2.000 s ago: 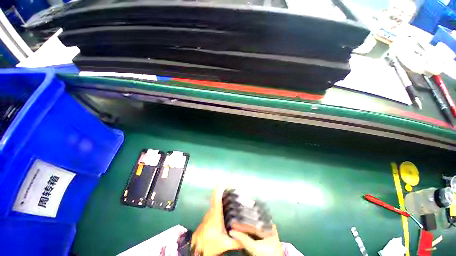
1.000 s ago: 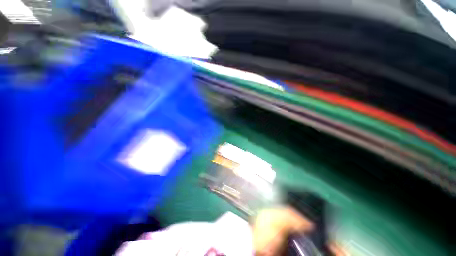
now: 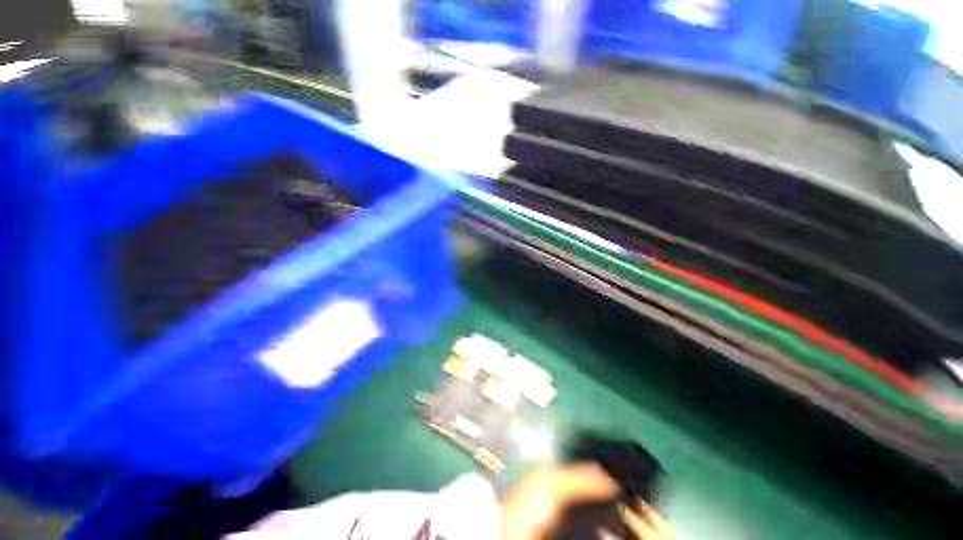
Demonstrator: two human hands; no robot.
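Note:
My left hand (image 3: 560, 498) is at the bottom centre, blurred, closed around a dark stack of display assemblies (image 3: 621, 462). My right hand (image 3: 646, 521) shows only as blurred fingertips at the lower right side of the stack, cut off by the bottom edge; its hold is hard to make out. Two display assemblies (image 3: 475, 406) lie side by side, back up, on the green mat, left of the held stack, with pale tops and a small orange patch.
A large blue turnover box (image 3: 211, 396) with a white label stands at the left, with dark contents inside. Black stacked trays (image 3: 718, 179) sit on the raised shelf at the upper right. The shelf edge (image 3: 676, 306) runs diagonally above the green mat (image 3: 729, 475).
The view has swung left and the blue box now shows its inside. The held stack has come closer to the two assemblies on the mat in the picture; both hands stay near it.

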